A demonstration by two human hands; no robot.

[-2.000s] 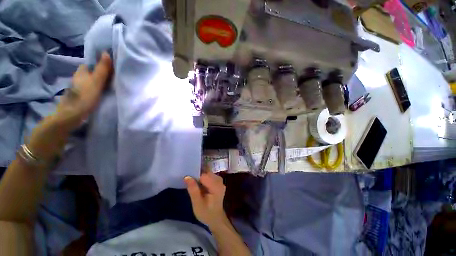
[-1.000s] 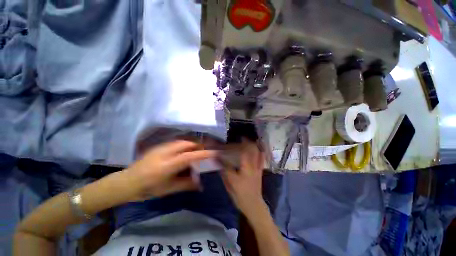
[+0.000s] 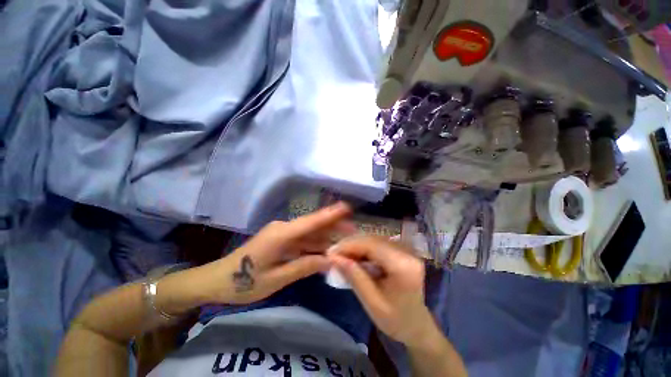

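A light blue-grey garment panel (image 3: 254,158) lies on the table left of the overlock machine (image 3: 563,70), its right edge at the brightly lit needle area (image 3: 386,140). Its front edge is near the table's edge. My right hand (image 3: 390,283) pinches a small white slip (image 3: 337,274) between thumb and fingers, in front of the table edge. My left hand (image 3: 276,258) is beside it, with fingers extended and apart and its thumb close to the slip. Both hands are off the panel. Whether the left thumb touches the slip is blurred.
A narrow white printed strip (image 3: 508,241) runs along the table's front edge to a white roll (image 3: 570,205). Yellow scissors handles (image 3: 565,258), grey V-shaped metal prongs (image 3: 471,235) and a black smartphone (image 3: 622,241) are to the right. Blue-grey cloth (image 3: 508,316) hangs below the table.
My left hand has come off the cloth and moved right and down to my right hand. The small slip now shows in my right fingers. The camera view has shifted, moving the machine rightward.
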